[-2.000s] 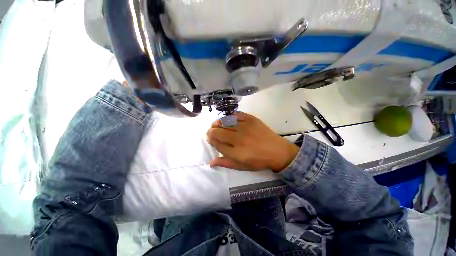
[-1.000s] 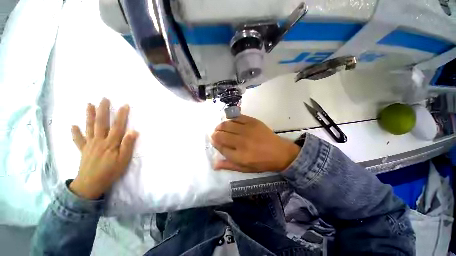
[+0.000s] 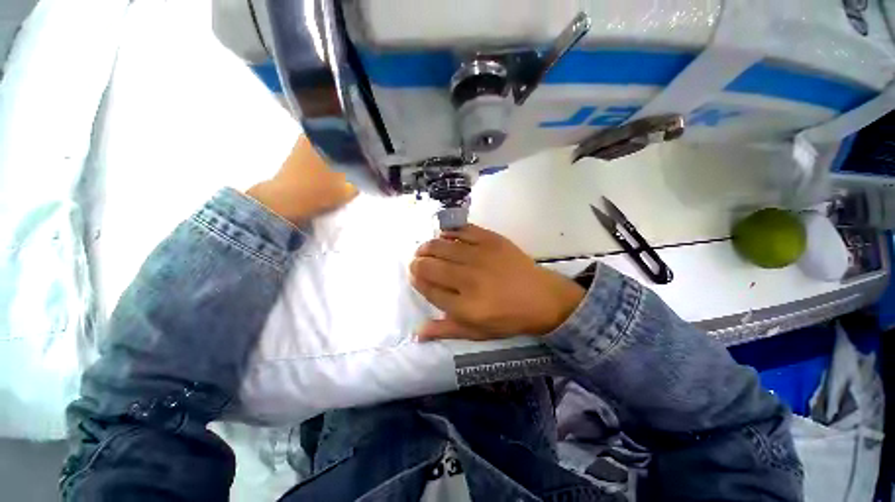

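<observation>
White fabric (image 3: 334, 319) lies over the table left of and in front of the needle and hangs over the front edge. My right hand (image 3: 481, 284) rests with curled fingers on its right edge, just in front of the presser foot (image 3: 449, 186). A small grey part (image 3: 451, 218) sits between the foot and my fingertips. My left hand (image 3: 306, 183) lies on the fabric left of the needle; its fingers are hidden behind the machine head (image 3: 550, 88).
Black thread snips (image 3: 633, 242) lie right of the needle. A green fruit (image 3: 769, 237) and a white round thing (image 3: 822, 249) are at the right end. An edge ruler (image 3: 505, 366) runs along the front. A blue crate (image 3: 795, 380) with cloth stands below right.
My left hand has moved from flat on the fabric at the left, forward and right to beside the needle. My right hand has stayed almost in place.
</observation>
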